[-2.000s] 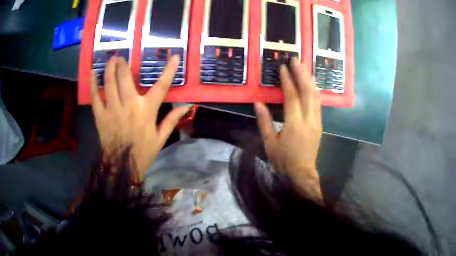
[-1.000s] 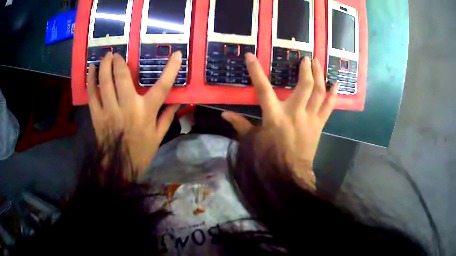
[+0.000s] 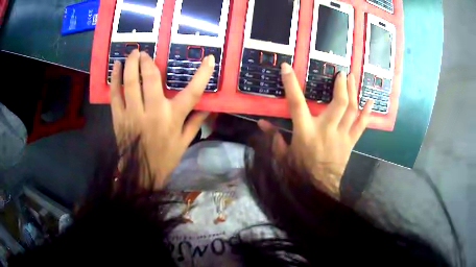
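A red tray (image 3: 235, 102) holds a row of several bar phones, screens up, keypads towards me. My left hand (image 3: 154, 112) is spread over the two leftmost phones. Its fingers rest on the keypad of the leftmost phone (image 3: 137, 23), and its index finger is on the second phone (image 3: 198, 23). My right hand (image 3: 323, 135) is spread, with its index fingertip at the right edge of the middle phone's keypad (image 3: 263, 78). Its other fingers are on or near the keypads of the fourth phone (image 3: 332, 34) and the rightmost phone (image 3: 379, 49). Neither hand grips anything.
A blue battery (image 3: 79, 17) lies on the green bench (image 3: 49, 39), left of the tray. Part of another phone (image 3: 383, 4) shows in the tray's back row. A red stool-like object (image 3: 60, 117) stands below the bench at left. Dark hair hangs over my forearms.
My right hand has moved right, and its index finger has come onto the middle phone. My left hand stays on the two left phones. The whole view has shifted and tilted slightly.
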